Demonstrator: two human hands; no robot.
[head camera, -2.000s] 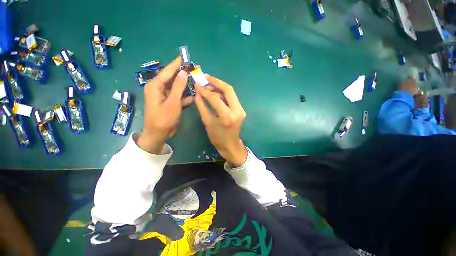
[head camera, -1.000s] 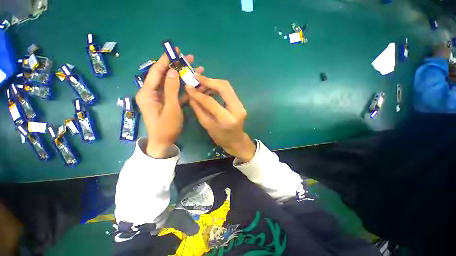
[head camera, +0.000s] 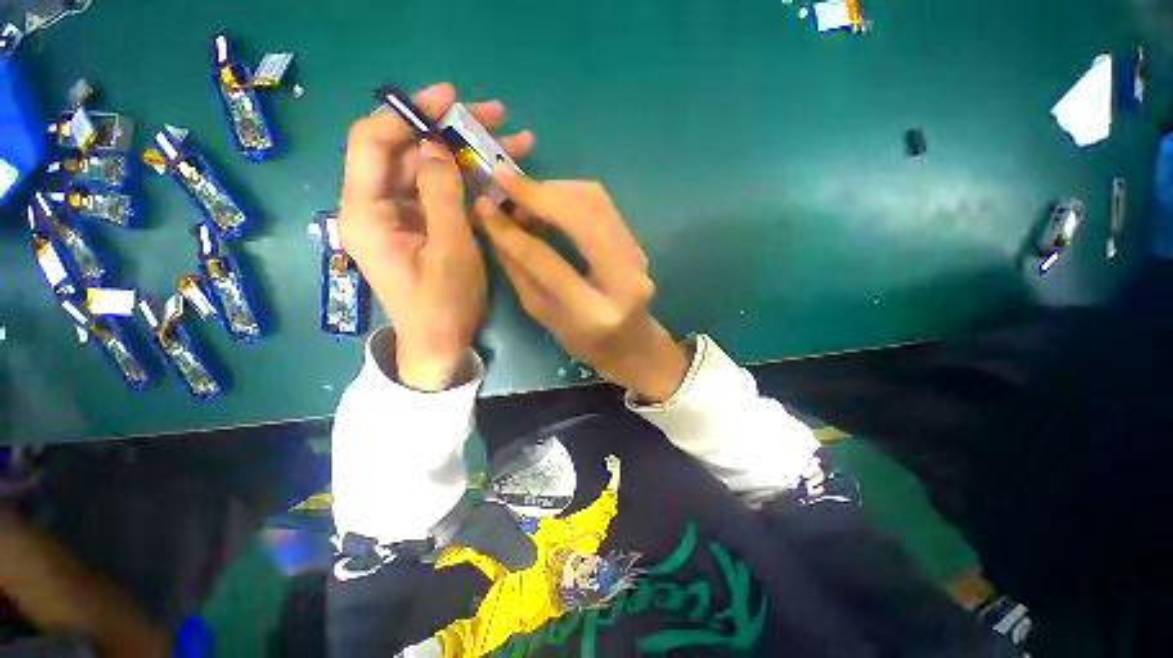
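Note:
A half-assembled device unit (head camera: 473, 139) is held in the fingertips of both hands above the table. A dark display module (head camera: 407, 109) with a white strip sticks out from its upper left end. A bit of orange flex cable (head camera: 464, 157) shows beside a silver-white face. My left hand (head camera: 418, 231) grips the unit from the left, thumb on top and fingers behind it. My right hand (head camera: 572, 257) pinches its lower right end between thumb and forefinger. The fingers hide part of the unit.
Several blue device units (head camera: 201, 186) lie at left on the green table (head camera: 720, 193), near a blue bin (head camera: 16, 116). At right are a black piece (head camera: 915, 142), a white paper scrap (head camera: 1087, 100) and another unit (head camera: 1061, 224). A loose assembly (head camera: 836, 14) lies at the top.
The view has shifted to the right, so the table items sit differently in the picture. The held unit has been tilted; its white tab no longer shows clearly and a silver-white face shows. Both hands keep hold.

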